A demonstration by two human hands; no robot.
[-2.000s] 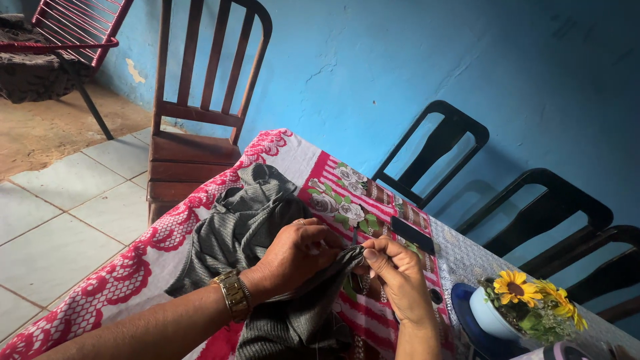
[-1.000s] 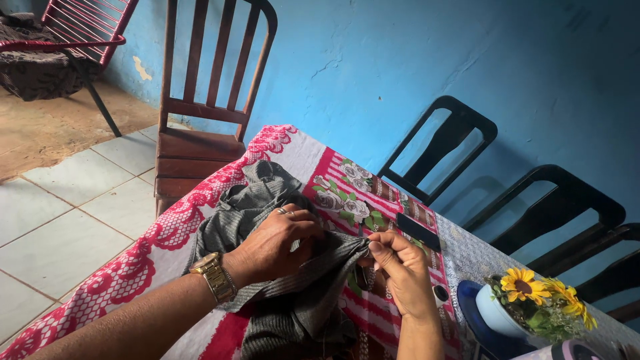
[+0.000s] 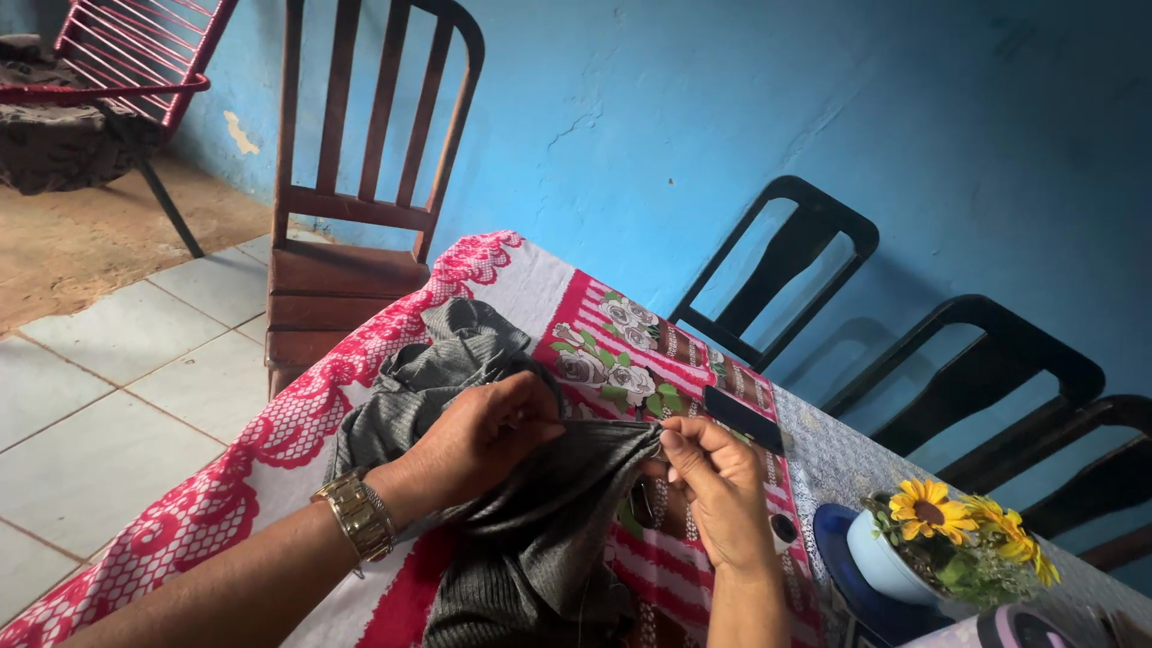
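A grey ribbed cloth [image 3: 567, 504], bunched and folded, lies over the near part of the table. My left hand [image 3: 481, 441], with a gold-toned wristwatch [image 3: 355, 515] on its wrist, pinches the cloth's upper edge between thumb and fingers. To the right, my right hand [image 3: 715, 481] grips a gathered corner of the same cloth at thumb and fingertips. The edge between the two hands is drawn fairly straight. A thin pale thread hangs over the lower part of the cloth. Whether a needle is in either hand cannot be seen.
A red-and-white patterned tablecloth [image 3: 297, 423] covers the table. Right of my right hand lie a dark phone [image 3: 743, 419] and a small black-and-white round item [image 3: 783, 529]. A potted yellow flower arrangement [image 3: 891, 558] stands at the right. A brown wooden chair [image 3: 351, 270] and black chairs [image 3: 778, 270] surround the table.
Two seconds ago my hands were close together on the cloth; they are now farther apart, with the cloth's edge stretched between them.
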